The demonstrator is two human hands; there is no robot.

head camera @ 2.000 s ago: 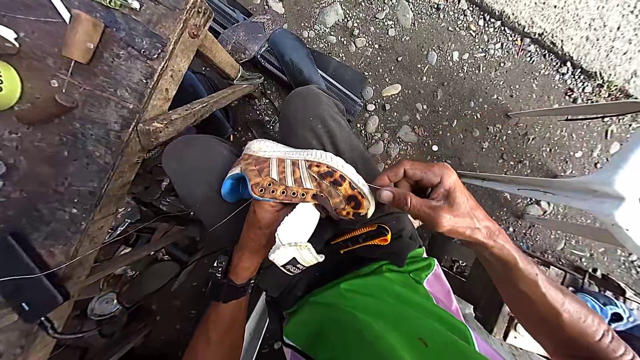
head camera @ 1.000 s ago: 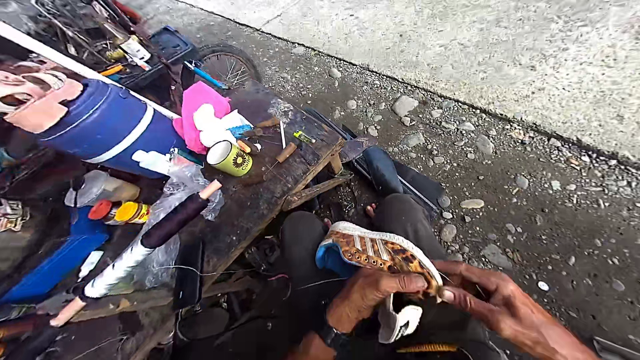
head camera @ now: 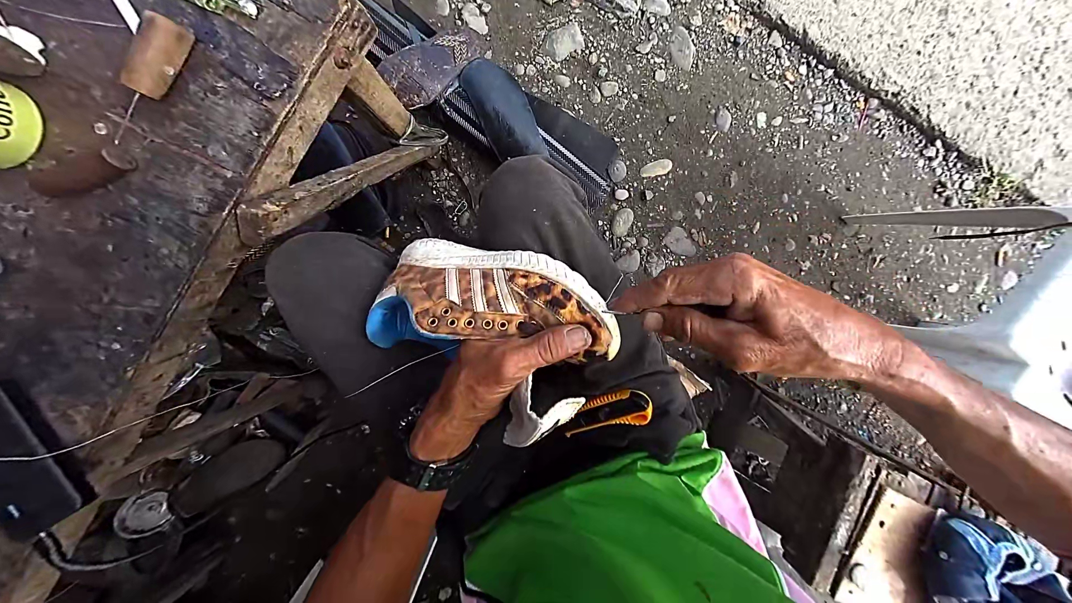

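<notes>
A leopard-print sneaker (head camera: pixel 477 293) with white stripes, a white sole and blue lining lies on its side above my lap. My left hand (head camera: pixel 502 368) grips it by the upper near the toe, thumb on top. My right hand (head camera: pixel 720 314) is at the toe end, thumb and forefinger pinching a thin metal tool, like a needle or awl, whose tip meets the sole edge. A thread (head camera: pixel 402 371) trails from below the shoe to the left. Under my left hand hangs a white shoe tongue or cloth piece (head camera: pixel 540 419), beside an orange-edged cutter (head camera: pixel 615 410) on my lap.
A worn wooden table (head camera: pixel 193 209) at the left bears a wooden-handled awl (head camera: pixel 157 54) and a yellow-green cup (head camera: pixel 17 126). Its brace (head camera: pixel 335 188) reaches near my knee. A blue denim item (head camera: pixel 988 557) lies at the lower right; stony ground (head camera: pixel 712 167) lies ahead.
The view has swung from the table and roadside back down to my lap. My right fingers, close against the toe one second ago, now hold the thin tool at its edge.
</notes>
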